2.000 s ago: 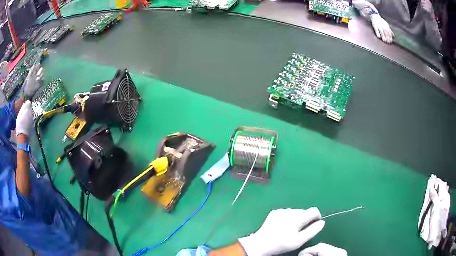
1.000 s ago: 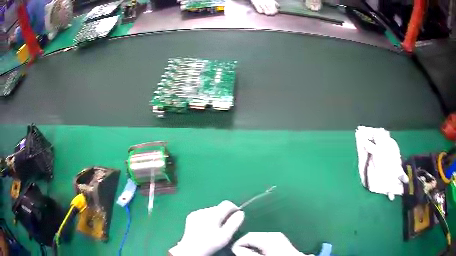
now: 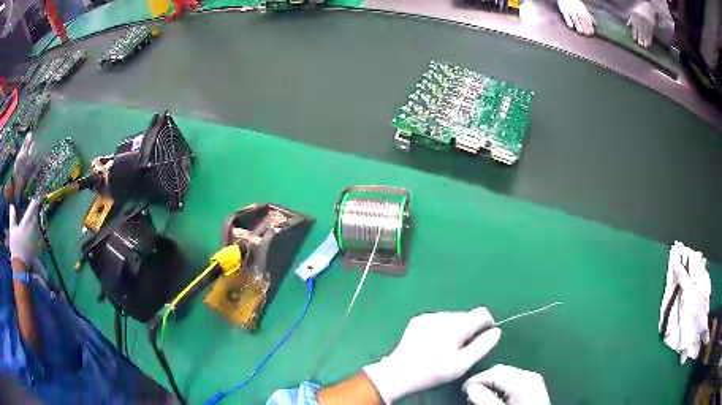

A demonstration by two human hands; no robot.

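Note:
My left hand [image 3: 435, 348], in a white glove, pinches a thin silver solder wire [image 3: 529, 313], whose free end points right and slightly up. My right hand [image 3: 511, 386], also gloved, is at the bottom edge, partly cut off, with curled fingers; whether it holds anything is hidden. The solder spool [image 3: 370, 223] stands on the green mat beyond my left hand, with a strand trailing from it towards me. A soldering iron [image 3: 227, 259] rests in its dark stand [image 3: 271, 233], left of the spool, above a yellow-brown sponge [image 3: 236, 299].
A stacked green circuit board [image 3: 469, 111] lies on the dark curved belt [image 3: 301, 95]. Two black fan housings [image 3: 150, 162] and a person's gloved hands [image 3: 25, 231] are at left. A blue wrist-strap clip [image 3: 318, 257] lies beside the spool. Crumpled white gloves [image 3: 687, 300] lie at right.
The view swung right, then back left, so things shifted left and then right in the picture. My left hand still holds the wire. The person's hands at left have shifted slightly.

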